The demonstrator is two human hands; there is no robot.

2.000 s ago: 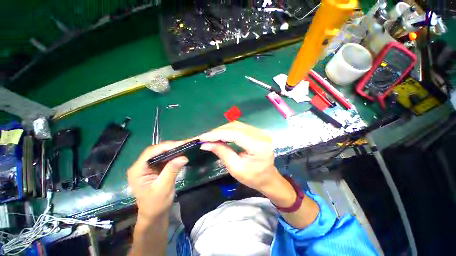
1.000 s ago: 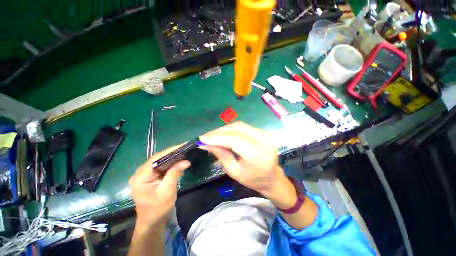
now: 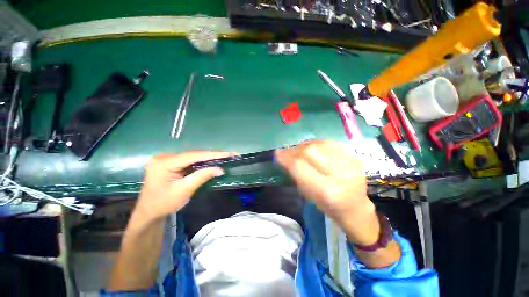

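A thin black smartphone (image 3: 249, 158) is held edge-on above the front edge of the bench, slightly tilted, its right end higher. My left hand (image 3: 174, 180) grips its left end between thumb and fingers. My right hand (image 3: 328, 174) is at its right end with fingers bent over it. A small blue-purple bit, perhaps an opening pick (image 3: 275, 156), shows at the right fingertips; most of it is hidden. The phone's faces are hardly visible.
Tweezers (image 3: 183, 107) and a black display assembly (image 3: 105, 115) lie left. A red square (image 3: 290, 113) lies behind the phone. The orange screwdriver (image 3: 432, 52), white cup (image 3: 432, 100) and red-rimmed multimeter (image 3: 467, 125) are right. White cables (image 3: 43, 197) lie far left.
The view has shifted. Both hands still hold the phone, which now lies closer to level. My right hand has moved right, away from my left. The orange screwdriver has swung to the right.
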